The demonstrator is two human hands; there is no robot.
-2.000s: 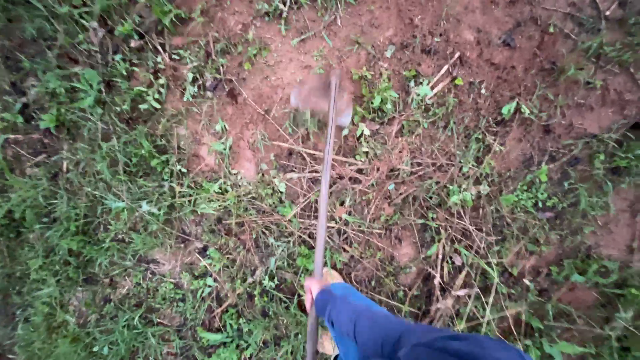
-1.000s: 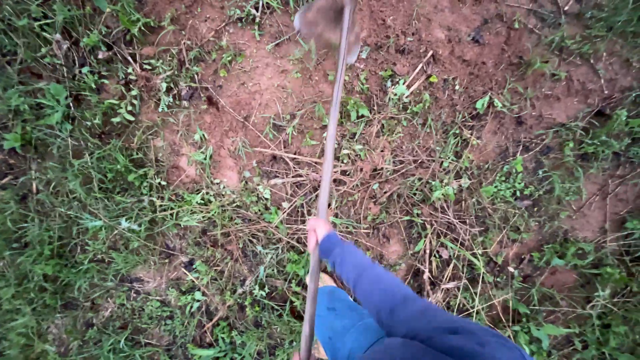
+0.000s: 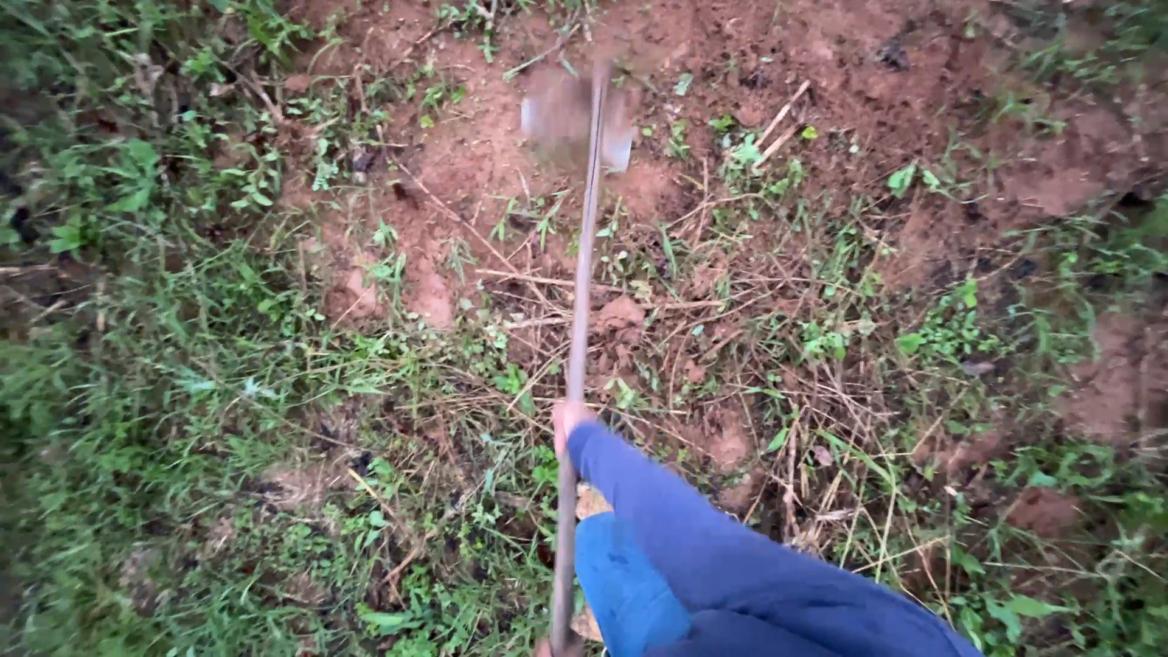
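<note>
A long-handled hoe [image 3: 584,274] spans the head view from the top to the bottom edge. Its blade [image 3: 570,119] is motion-blurred, with pale edges, over reddish soil; whether it touches the ground cannot be told. Around the middle of the handle my right hand [image 3: 569,427] is closed, its blue sleeve reaching in from the lower right. At the bottom edge a sliver of my left hand [image 3: 545,647] shows against the lower handle, the rest cut off by the frame.
Reddish bare soil [image 3: 912,100] lies across the top. Dry stems [image 3: 821,392] and cut grass are strewn right of the handle. Green grass and weeds [image 3: 109,438] cover the left. My blue-clad leg [image 3: 630,584] is beside the lower handle, with part of a yellowish shoe [image 3: 591,502] above it.
The hoe's blade, at the top edge one second ago, is now lower in view. My right hand is farther up the view than two seconds ago, still on the handle.
</note>
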